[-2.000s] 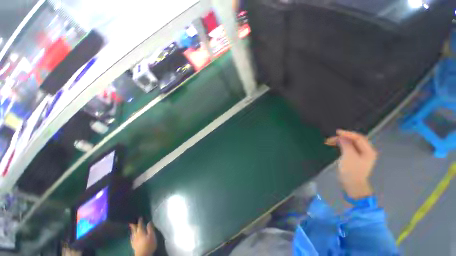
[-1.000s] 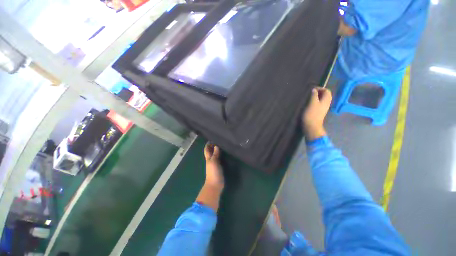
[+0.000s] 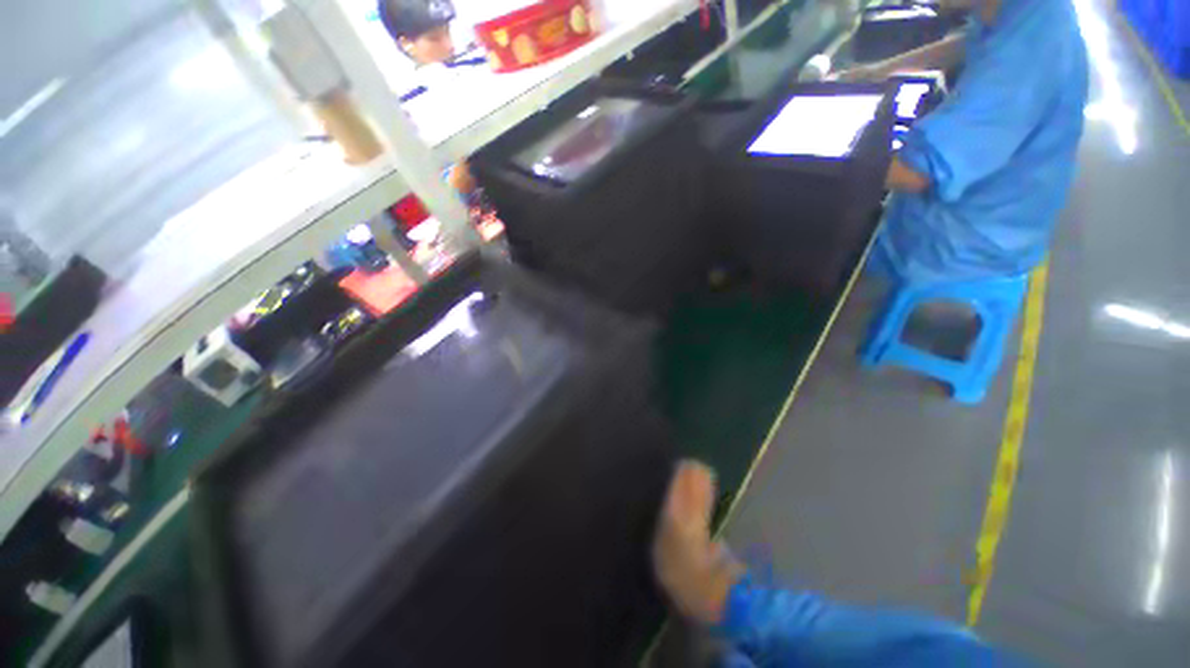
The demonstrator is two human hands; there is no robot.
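A black foam tray [image 3: 561, 522] fills the lower left and centre, close to me and blurred. A tablet [image 3: 392, 457] with a dark, grey-looking screen lies in its top, with glare at its far end. My right hand [image 3: 696, 546], in a blue sleeve, is at the tray's right side near the bench edge, holding it there; its fingertips are partly hidden. My left hand is not in view.
More black foam trays stand beyond, one with a reflective tablet [image 3: 587, 141], one with a white-lit tablet [image 3: 816, 127]. A person in blue [image 3: 1005, 144] sits at right on a blue stool [image 3: 950, 326]. A frame post [image 3: 398, 144] and shelf are at left.
The foam tray has moved from the upper centre down and left, closer to me. My right hand has moved lower with it. My left hand has gone out of sight. Trays beyond now show.
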